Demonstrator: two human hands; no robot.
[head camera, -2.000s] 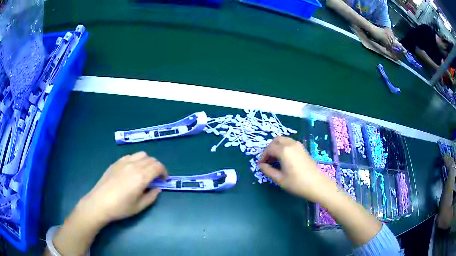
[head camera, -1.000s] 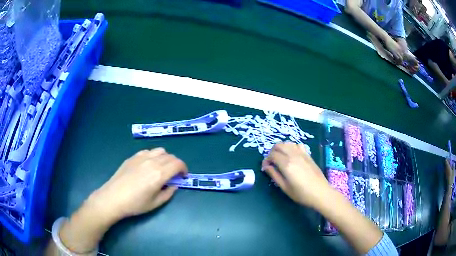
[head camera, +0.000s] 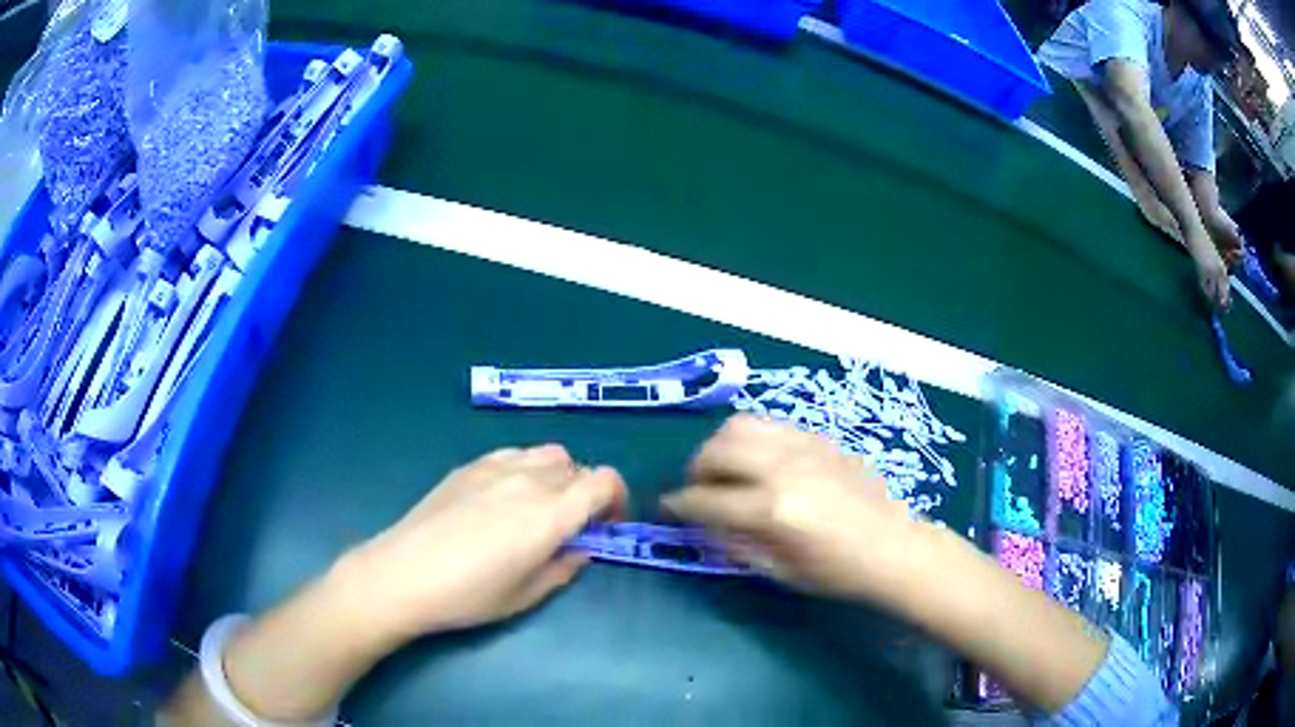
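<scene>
A lilac handle shell (head camera: 656, 545) lies on the green bench, open side up. My left hand (head camera: 497, 533) holds its left end. My right hand (head camera: 781, 497) is blurred over its right end and covers part of it; whether its fingers hold a small part cannot be seen. A second lilac shell (head camera: 611, 384) lies beyond it, untouched. A loose pile of small white stemmed parts (head camera: 866, 419) is right of that shell, partly behind my right hand. Small pale caps (head camera: 916, 494) lie at the pile's near side.
A blue tote (head camera: 270, 320) heaped with lilac shells and clear bags (head camera: 199, 121) of small parts stands at left. A clear compartment box (head camera: 1101, 511) with coloured parts is at right. Blue trays (head camera: 944, 43) stand across the belt. A person (head camera: 1143, 107) reaches toward a lilac piece (head camera: 1228, 350) there.
My right hand has moved left from the small parts to the held shell. The view has shifted, so the bench things appear further right. The person across now reaches to the single lilac piece.
</scene>
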